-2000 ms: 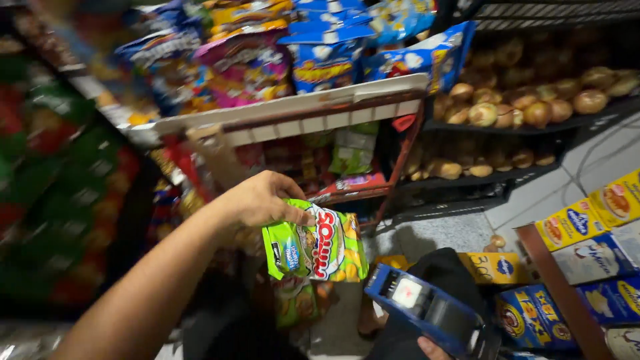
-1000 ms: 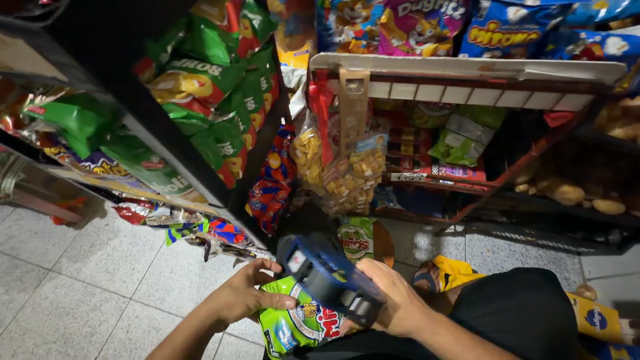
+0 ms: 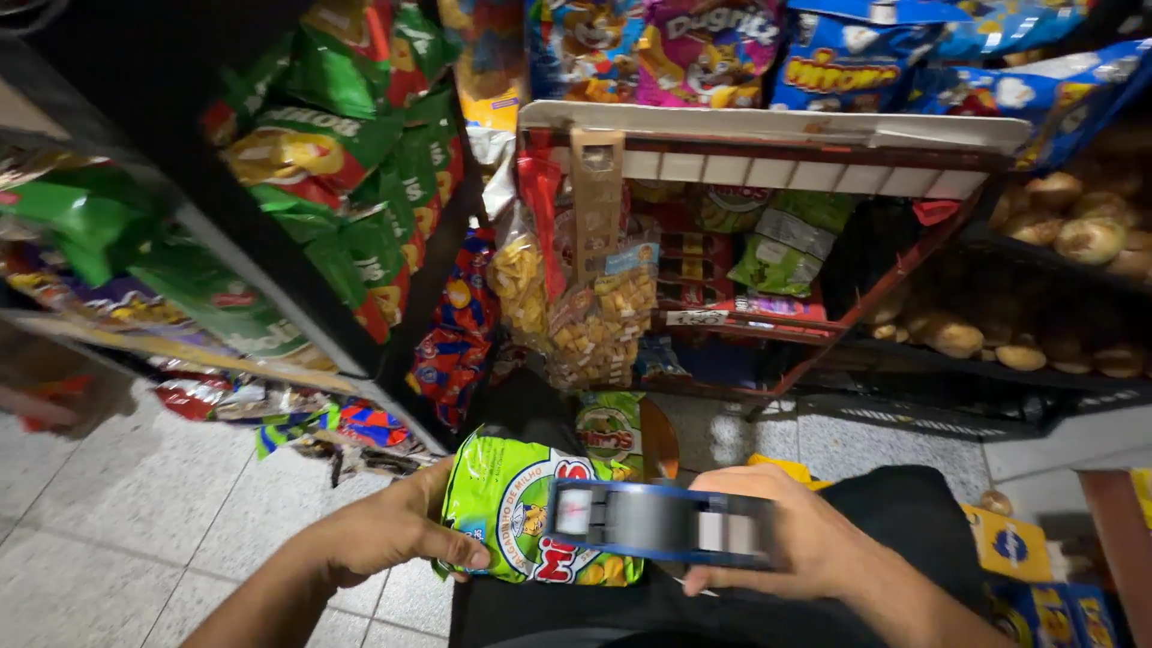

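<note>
My left hand (image 3: pixel 409 522) grips the left end of a green bag of corn snacks (image 3: pixel 504 513), thumb on its front, above my dark-clothed lap. Held in my right hand (image 3: pixel 774 531) is a blue handheld price labeler (image 3: pixel 661 522) with a roll inside. The labeler lies over the right part of the bag's front; whether it touches the bag cannot be told. A similar green snack bag (image 3: pixel 610 430) is beyond them, near the floor.
A red metal rack (image 3: pixel 810 328) with snack bags stands ahead, clear bags of snacks (image 3: pixel 603 333) hanging at its left. Dark shelving (image 3: pixel 297 297) with green bags is at the left. Onions (image 3: pixel 1089 236) and potatoes (image 3: pixel 954 335) fill crates at the right. Yellow boxes (image 3: pixel 1012 544) sit lower right.
The view has swung left. Two seconds ago one hand held the snack bag with the labeler apart at the right; now the labeler is over the bag's front.
</note>
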